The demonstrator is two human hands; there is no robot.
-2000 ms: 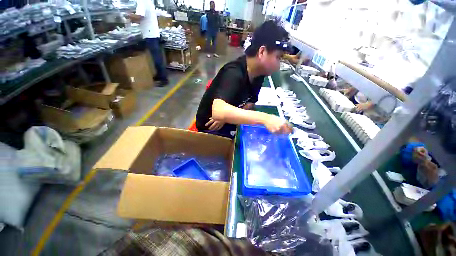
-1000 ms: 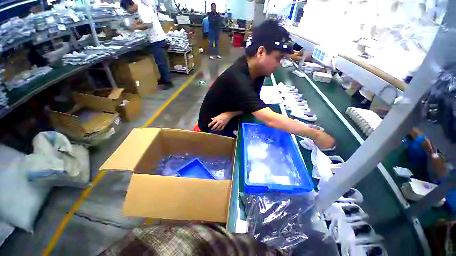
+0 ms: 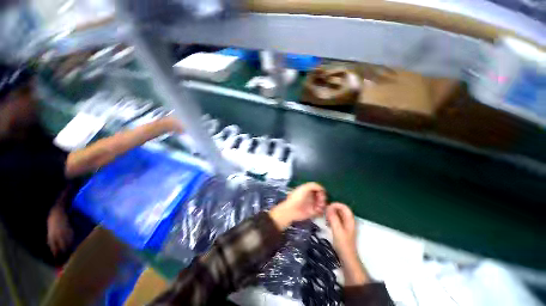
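Note:
My left hand (image 3: pixel 301 203) and my right hand (image 3: pixel 342 220) are raised close together above the near edge of the green conveyor belt (image 3: pixel 395 179). The fingers of both are curled; blur hides whether anything is in them. Below them lies a pile of black cables (image 3: pixel 318 269), with a shiny clear plastic bag (image 3: pixel 209 206) over and left of it. A row of white products in white sleeves (image 3: pixel 254 154) lies on the belt, ahead and to the left of my hands. White foam bags (image 3: pixel 389 254) lie to the right of my right hand.
A blue bin (image 3: pixel 140 191) stands at the left, beside a co-worker's forearm (image 3: pixel 120 142) reaching over the belt. A grey metal post (image 3: pixel 173 89) slants down before the products. A shelf rail (image 3: pixel 359 39) crosses above. A brown carton (image 3: pixel 398 92) and a tape roll (image 3: pixel 332 83) lie beyond.
The view has swung right and down from the aisle to the belt and cable pile. Both my hands, not in view before, now show. The blue bin and co-worker now appear further left.

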